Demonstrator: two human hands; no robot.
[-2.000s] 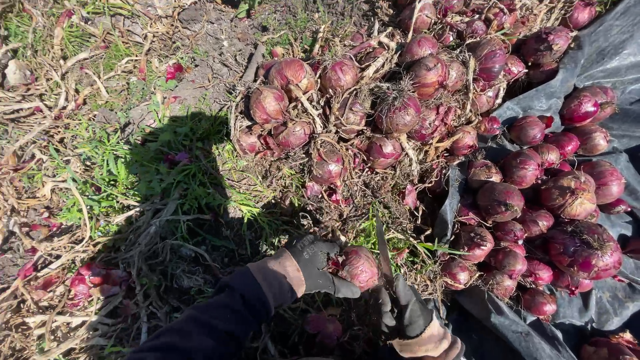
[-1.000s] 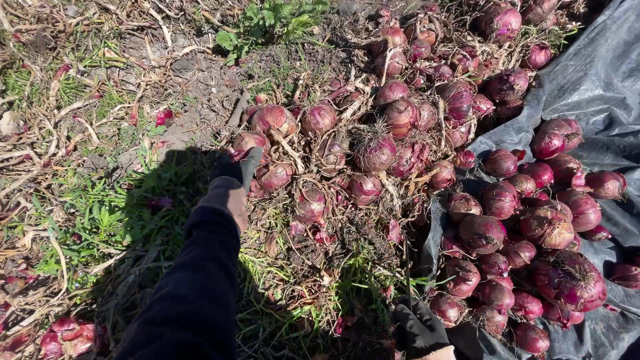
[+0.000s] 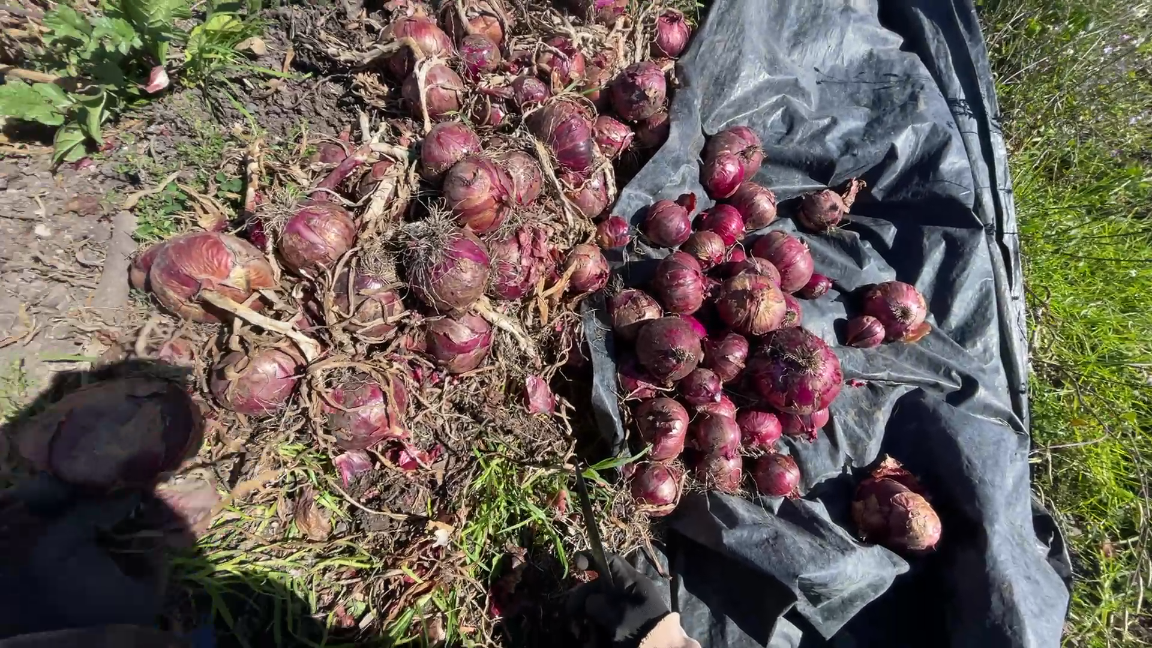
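Note:
My left hand (image 3: 81, 558), in a dark glove and deep shadow at the lower left, holds a large red onion (image 3: 126, 434); its fingers are hard to make out. At the bottom, right of centre, my black-gloved right hand (image 3: 619, 598) grips a knife (image 3: 589, 517), whose narrow dark blade points up. A heap of red onions with dry stalks and roots (image 3: 450, 270) lies on the soil above and between my hands. To its right, a pile of red onions without long stalks (image 3: 711, 360) rests on a black plastic sheet (image 3: 837, 117).
A few onions lie apart on the sheet, one near its lower right part (image 3: 895, 508). Folds run along the sheet's right edge, with green grass (image 3: 1080, 324) beyond. A leafy weed (image 3: 85, 63) grows at the upper left. Dry stalks and onion skins litter the ground.
My left hand has moved from the left side of the heap toward the lower left and now holds an onion. My right hand stays low with the knife. The view has shifted right.

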